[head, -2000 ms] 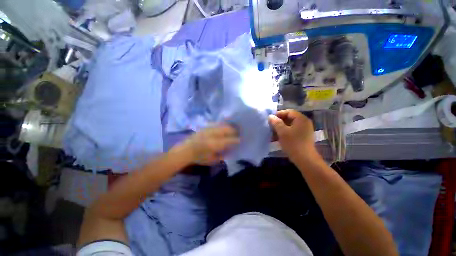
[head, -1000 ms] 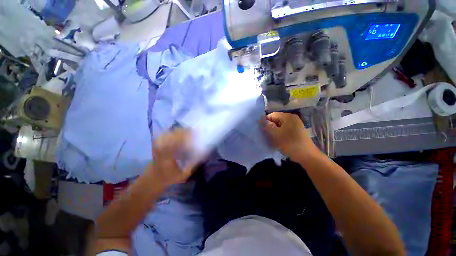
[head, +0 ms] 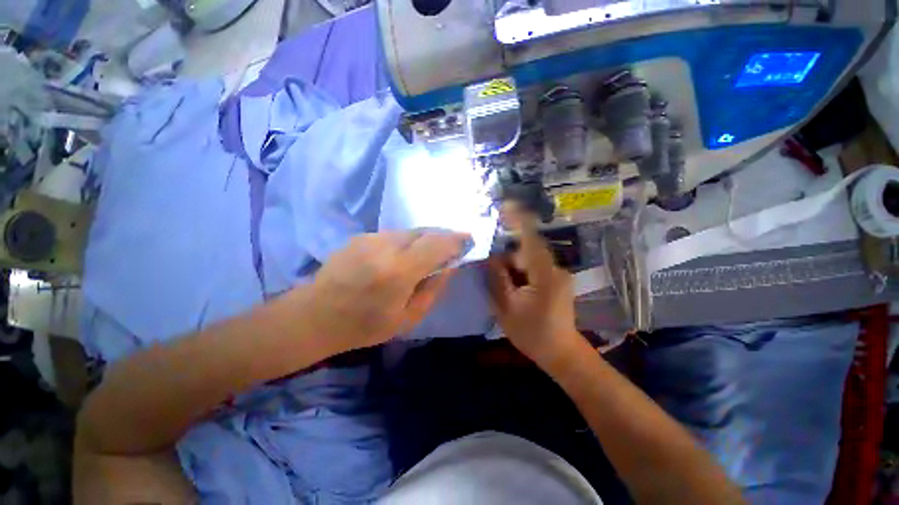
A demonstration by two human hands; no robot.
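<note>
A light blue garment piece (head: 434, 308) lies at the needle area of the overlock machine (head: 631, 59), its upper part white in the lamp glare. My left hand (head: 380, 286) rests on the cloth, fingertips at the edge just below the bright spot; its grip underneath is hidden. My right hand (head: 532, 291) is at the cloth's right edge, slightly blurred, with a finger raised toward the machine's small metal parts. Whether it pinches the cloth is not clear.
Light blue pieces (head: 168, 217) lie on the left, beside purple cloth (head: 320, 64). A white tape roll (head: 877, 205) sits at the right, its strip running left. Pale threads (head: 623, 266) hang before the machine. Folded blue pieces (head: 759, 404) lie below the table edge, beside a red basket (head: 867, 395).
My left hand has moved right and up onto the cloth near the needle area, and the cloth has been laid flatter. My right hand has raised a finger toward the machine. The view has shifted.
</note>
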